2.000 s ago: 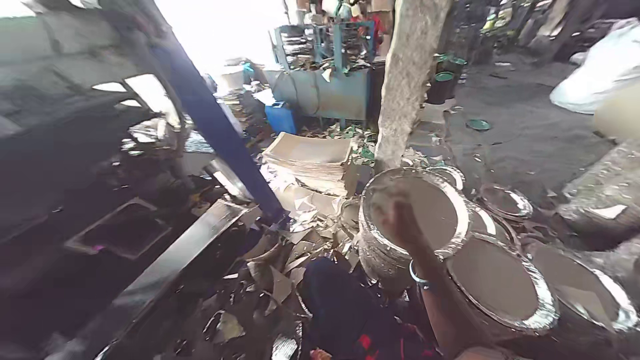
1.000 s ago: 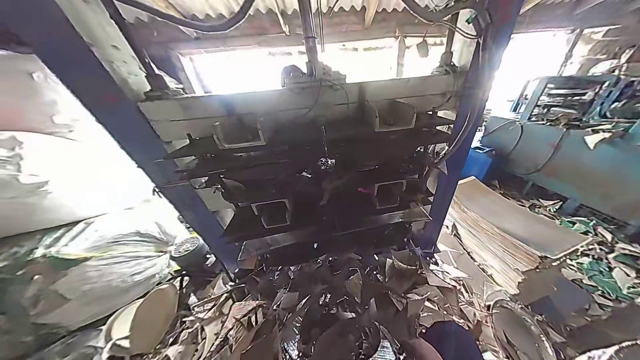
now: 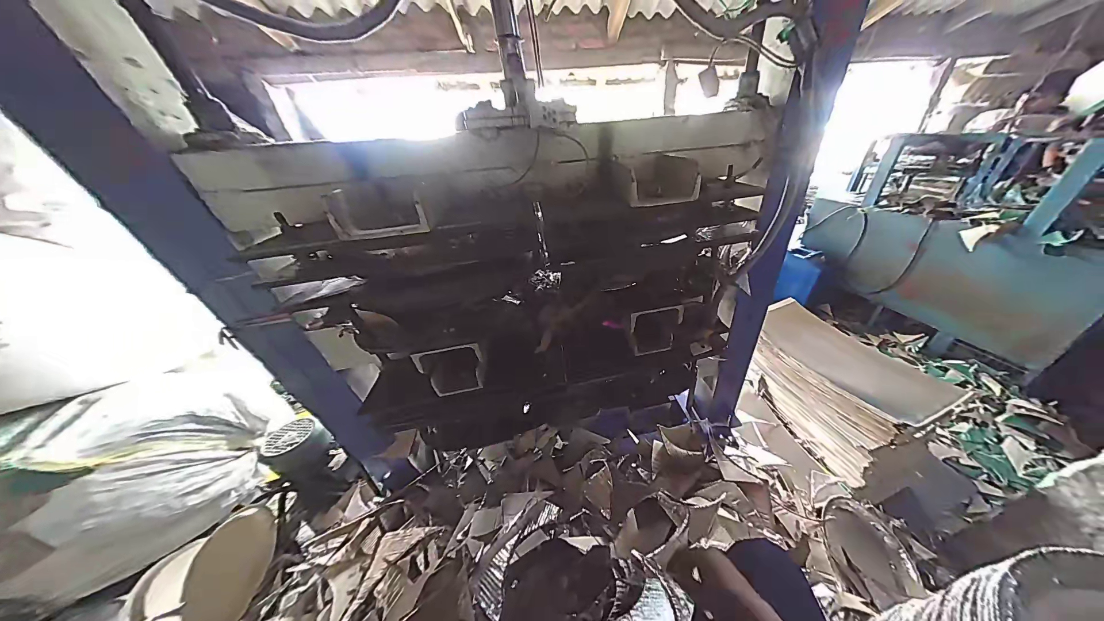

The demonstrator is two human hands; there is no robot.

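A heavy press with several stacked dark plates (image 3: 535,328) stands in front of me, framed by a blue column (image 3: 164,224) on the left and another blue column (image 3: 776,233) on the right. Metal channel pieces sit between its levels, and the gaps are in deep shadow. Below my dark blue clothed knee or leg (image 3: 776,578) lie cardboard offcuts. A brown, limb-like shape (image 3: 716,582) is beside it at the bottom edge; I cannot tell what it is. Neither my left hand nor my right hand can be made out, and what they hold or touch is hidden.
A stack of brown sheets (image 3: 828,397) lies right of the press. Beyond it are a blue container (image 3: 798,274) and a grey-green machine tank (image 3: 966,276). White sacks (image 3: 164,466) and round brown discs (image 3: 228,556) are at the left. Offcuts (image 3: 595,483) litter the floor.
The view has swung left from the round stacks to the press. Two seconds ago a hand with a bracelet lay on a round foil-edged stack; that hand is no longer seen.
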